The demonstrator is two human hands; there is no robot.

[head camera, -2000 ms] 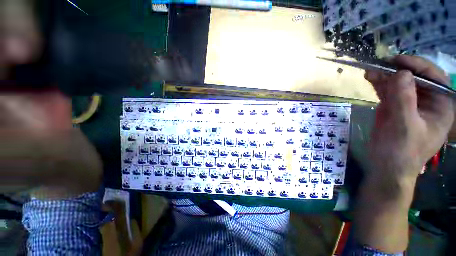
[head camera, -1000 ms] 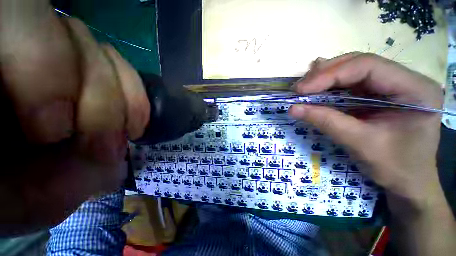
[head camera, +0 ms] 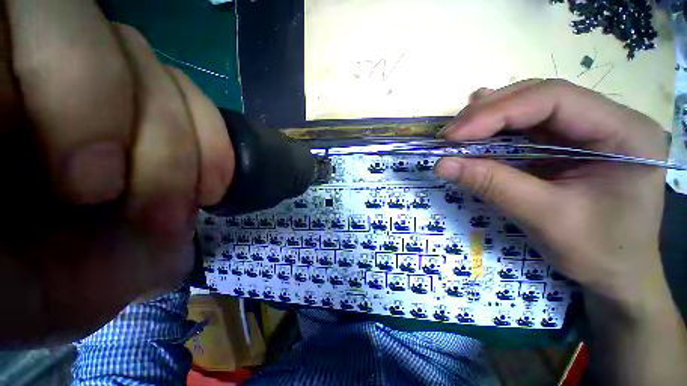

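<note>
A white keyboard PCB with rows of black switch footprints lies in front of me. My left hand, large and dark, is closed around a black hot air gun handpiece. Its short metal nozzle is over the board's upper edge and hides the spot beneath. My right hand pinches thin silver tweezers between thumb and fingers. The tweezers lie nearly level along the board's top edge, with their tips near the nozzle. A small dark chip sits on the board just below the nozzle.
Behind the board are a dark panel with a brownish edge and a pale sheet with pen marks. A black heap of small parts and one loose chip lie on the sheet. A green mat shows at upper left.
Since two seconds ago, my left hand has brought the handpiece over the board, and my right hand has moved the tweezers left from the parts heap to the board's top edge. Little changed in the last second.
</note>
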